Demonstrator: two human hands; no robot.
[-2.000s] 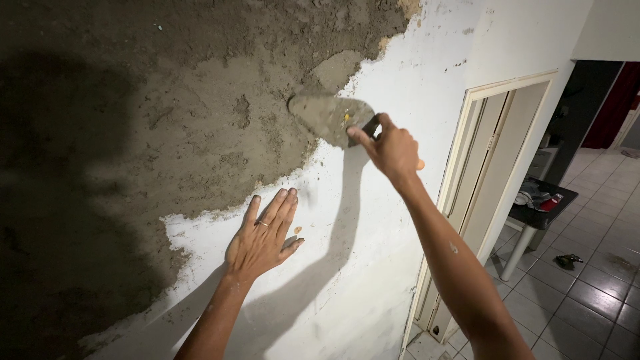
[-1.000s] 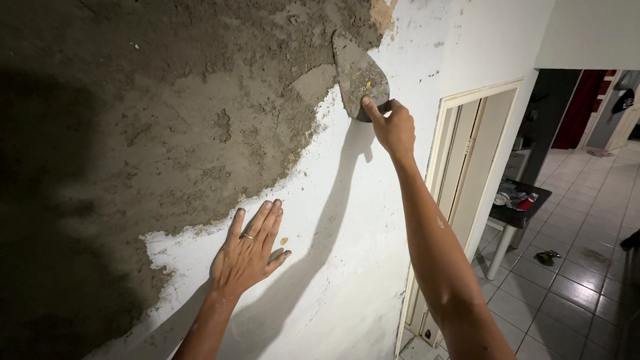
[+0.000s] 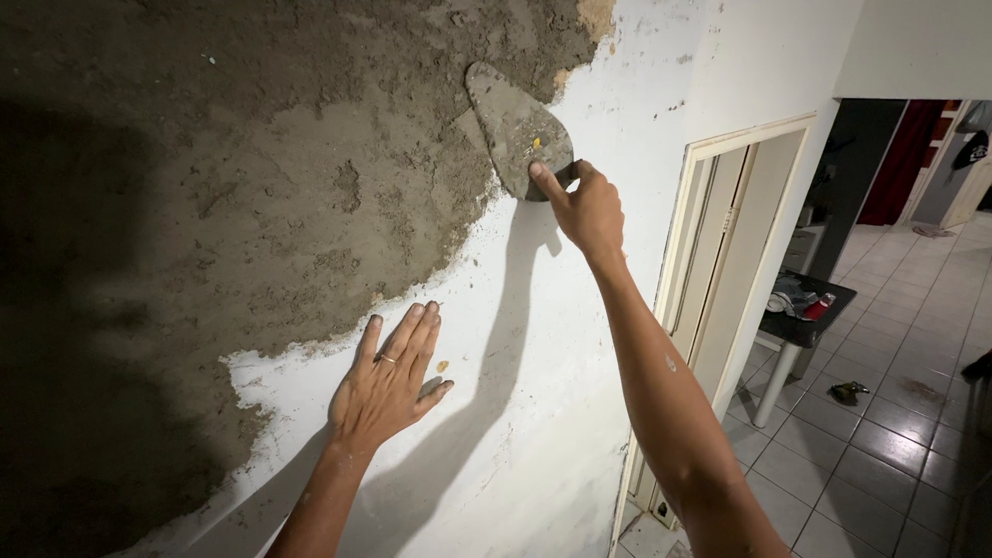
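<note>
My right hand (image 3: 585,205) grips a mortar-smeared trowel (image 3: 519,128), thumb on the blade's face; its handle is hidden. The blade's rounded tip points up and left, over the edge between grey-brown mortar (image 3: 294,178) and white painted wall (image 3: 558,325). Below and to the left, my left hand (image 3: 391,376) rests flat against the white wall with its fingers apart, a ring on one finger. It holds nothing, and its fingertips are just under the mortar's ragged edge.
Right of the white wall stands a cream door frame (image 3: 674,256) with a panelled door (image 3: 721,256). Beyond it a black-topped table (image 3: 810,329) bears a red item (image 3: 818,307) and other objects. A small dark object (image 3: 849,391) lies on the tiled floor (image 3: 891,457).
Since two seconds ago, my right hand has turned the trowel from pointing left to pointing up and left. My left hand stays flat on the wall. The view has shifted slightly.
</note>
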